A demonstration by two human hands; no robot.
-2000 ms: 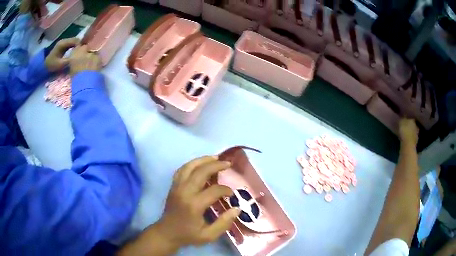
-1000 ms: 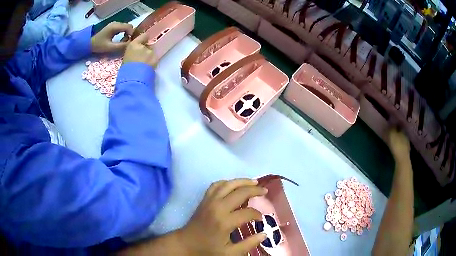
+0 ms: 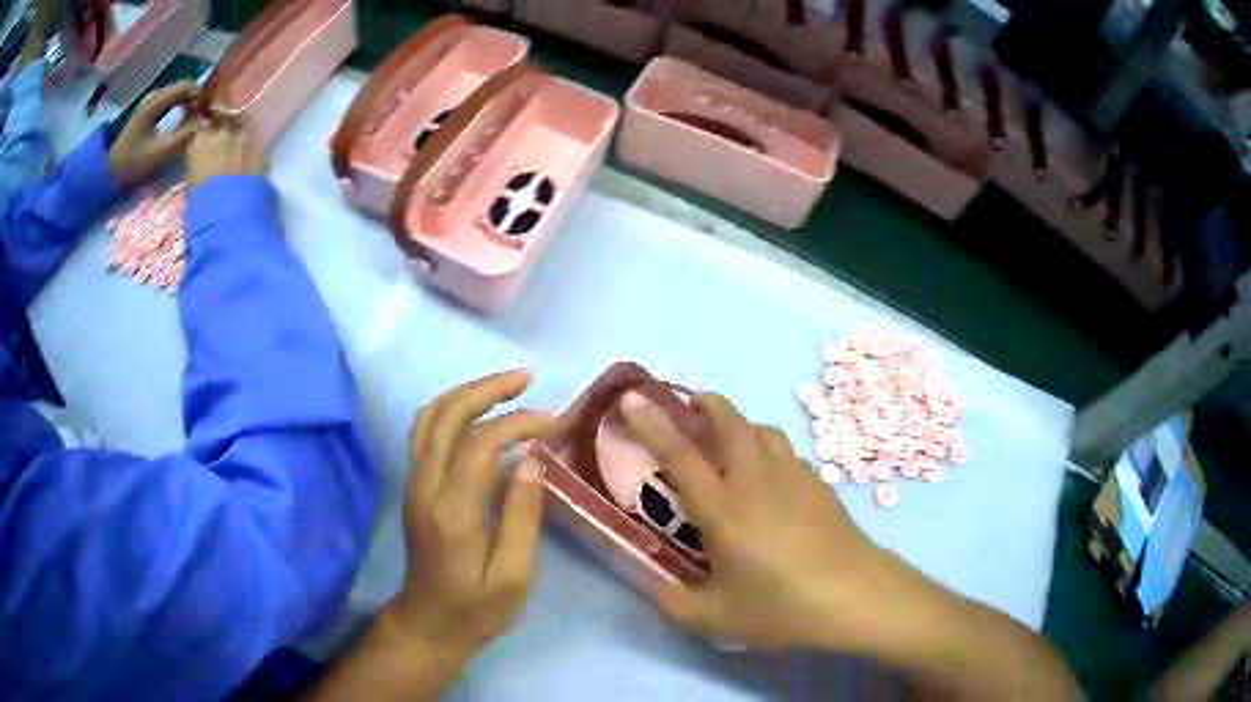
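Observation:
A pink housing shell (image 3: 620,546) lies on the tabletop in front of me, its round grille opening partly showing. A brown strap (image 3: 587,428) curves inside its far end. My right hand (image 3: 768,514) lies across the shell and grips its right side, with the index finger reaching inside near the strap. It covers much of the shell. My left hand (image 3: 473,501) is at the shell's left rim, fingers spread and curved, with fingertips close to the rim; contact is unclear. A loose pile of small pink buttons (image 3: 889,409) lies to the right.
Two strapped housings (image 3: 508,261) stand at the back left. A waiting housing (image 3: 734,151) and more rows lie on the green belt (image 3: 878,261). A person in blue sleeves (image 3: 275,343) works at left, beside another button pile (image 3: 148,240). An open cardboard box (image 3: 1150,514) is at right.
My right hand has come back from the belt side onto the shell. My left hand has moved from over the shell to its left rim. The view has shifted.

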